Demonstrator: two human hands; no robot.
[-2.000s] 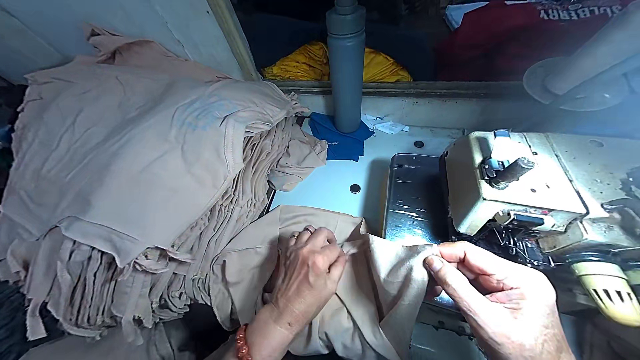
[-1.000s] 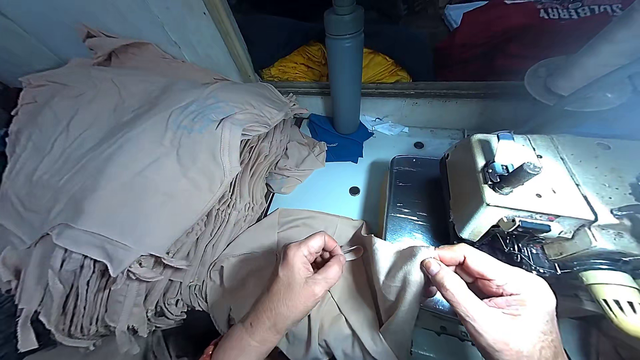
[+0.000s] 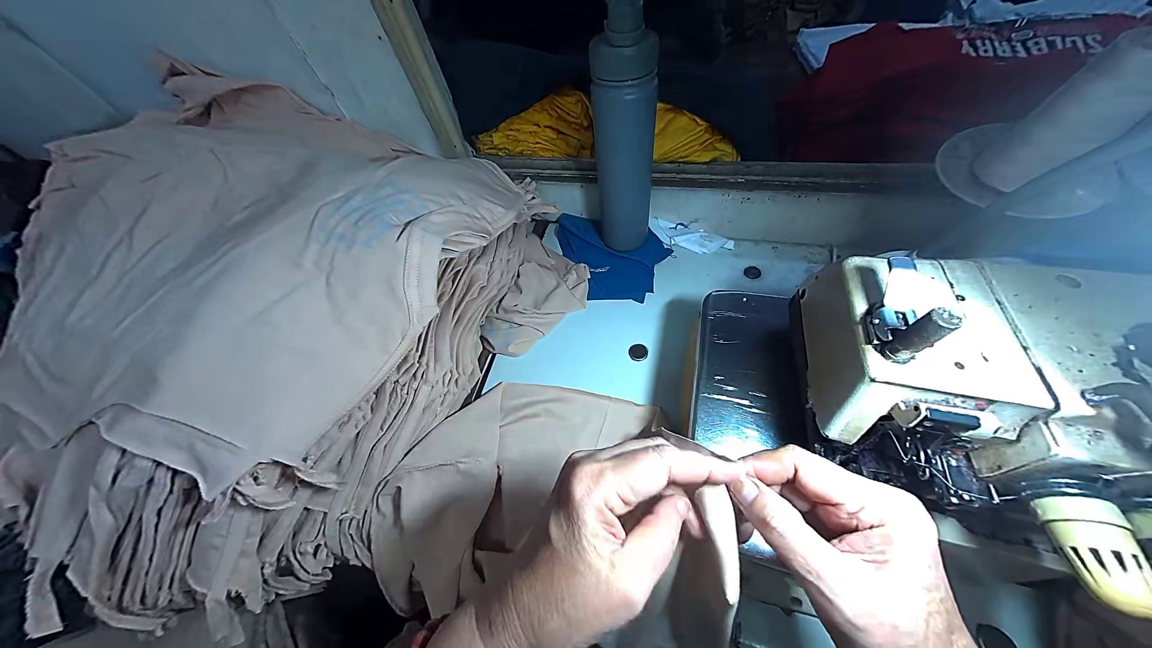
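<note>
Beige fabric (image 3: 558, 432) lies in folds at the front of the table, its right part raised between my hands. My left hand (image 3: 621, 531) is at the fabric's upper edge, fingers bent, its fingertips meeting those of my right hand. My right hand (image 3: 837, 531) pinches the same edge between thumb and forefinger. What exactly the left fingertips hold is hidden. Just behind the hands is the dark, shiny plate (image 3: 751, 378) beside a worn, cream-coloured sewing machine (image 3: 927, 351).
A tall pile of beige garment pieces (image 3: 225, 297) fills the left side. A grey post (image 3: 624, 153) rises at the back beside blue cloth (image 3: 612, 261) and white scraps (image 3: 693, 236). A cream, slotted machine fitting (image 3: 1093, 549) stands at the right. Yellow cloth (image 3: 540, 126) lies beyond the ledge.
My left hand has moved right and now meets my right hand at the fabric edge. The pale strip or thread seen at its fingers a second ago is no longer visible. My right hand has stayed near the same spot.
</note>
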